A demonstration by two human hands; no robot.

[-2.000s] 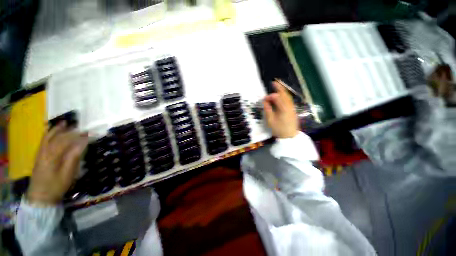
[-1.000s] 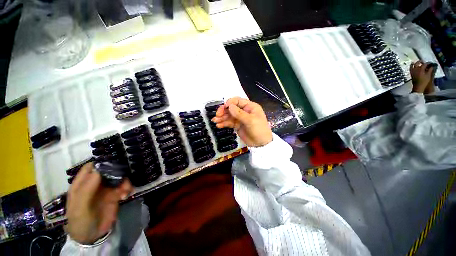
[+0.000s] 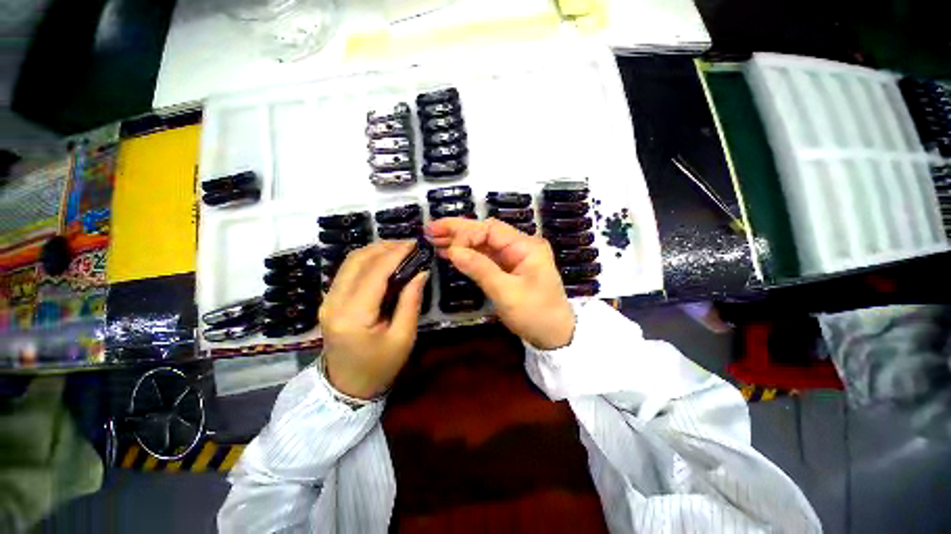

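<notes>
My left hand (image 3: 367,318) holds a glossy black housing (image 3: 409,267) above the front of the white tray (image 3: 232,236). My right hand (image 3: 513,276) meets it at the housing's upper end, thumb and fingertips pinched together; whether a tiny part is between them cannot be told. Columns of black housings (image 3: 567,224) stand along the tray's front half, partly hidden by my hands. A short column of silver-marked housings (image 3: 391,146) and a black column (image 3: 442,134) stand behind. Small black parts (image 3: 617,229) lie loose at the tray's right end.
Tweezers (image 3: 709,193) lie on the black surface right of the tray. Further right is a neighbouring white tray (image 3: 834,167). A yellow sheet (image 3: 156,203) and a colourful printed sheet (image 3: 42,271) are at left. A clear round container (image 3: 292,37) stands behind. A co-worker's pale sleeve (image 3: 886,355) shows at right.
My left hand has brought the housing in from the left, and my right hand has come to meet it. The view has shifted, uncovering the small black parts.
</notes>
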